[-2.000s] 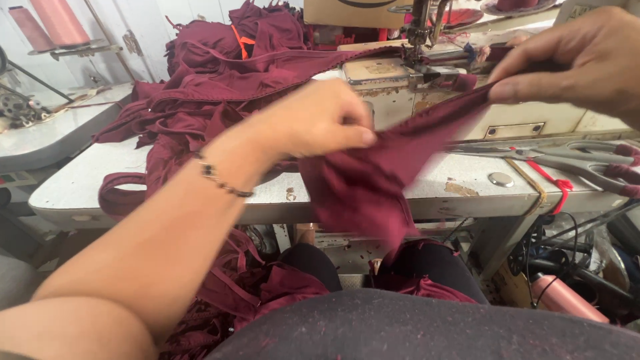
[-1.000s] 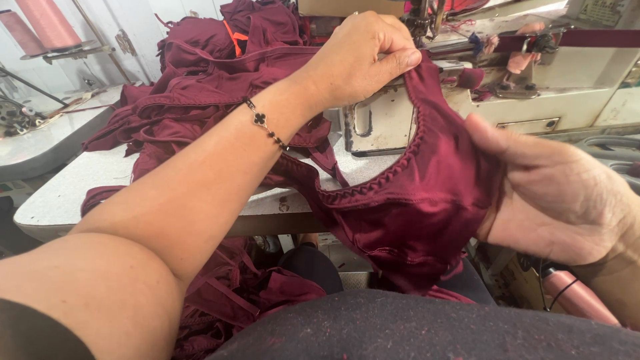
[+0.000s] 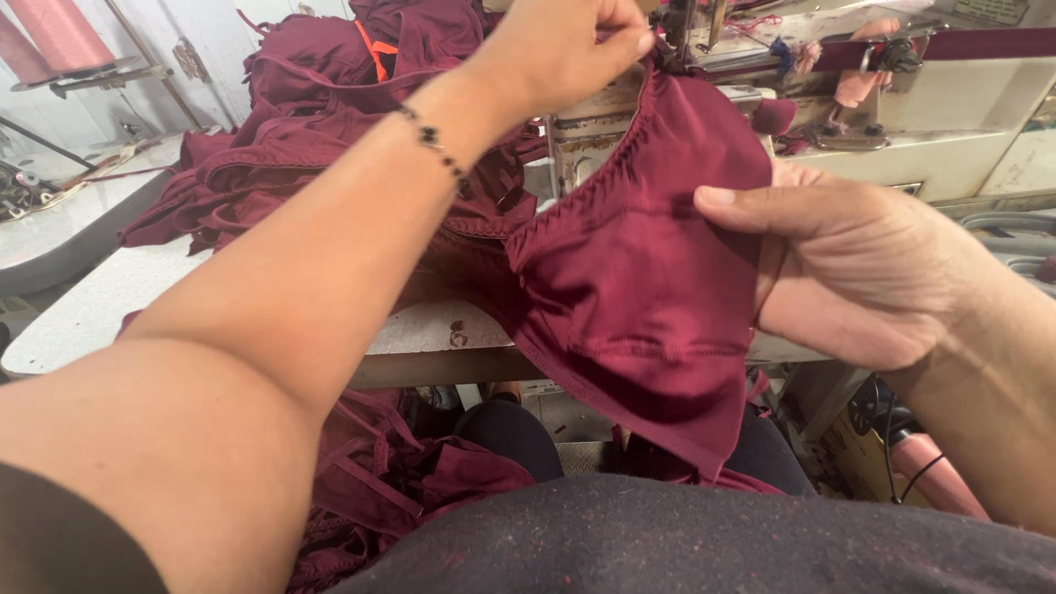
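A maroon fabric garment piece [image 3: 635,289] with a gathered, stitched edge hangs in front of the sewing machine [image 3: 693,37]. Its upper end is pinched by my left hand [image 3: 577,49], close beside the machine's needle area. On the piece's right edge, my right hand [image 3: 858,256] grips with the thumb on the near face and the fingers behind. The lower part drapes over the table's front edge. A maroon strip [image 3: 982,44] runs through a metal guide [image 3: 899,54] on the machine's right side.
More maroon garments [image 3: 330,140] lie heaped on the white table [image 3: 91,305] at the left, others [image 3: 396,487] below near my lap. Pink thread cones [image 3: 66,37] stand at the upper left; another pink cone [image 3: 932,474] is at the lower right. Scissors handles [image 3: 1006,231] lie at the right edge.
Two seconds ago the piece was bunched and blurred between my hands; now it hangs spread out. My right hand has moved down its right edge. The scissors, earlier in plain view, are now mostly hidden.
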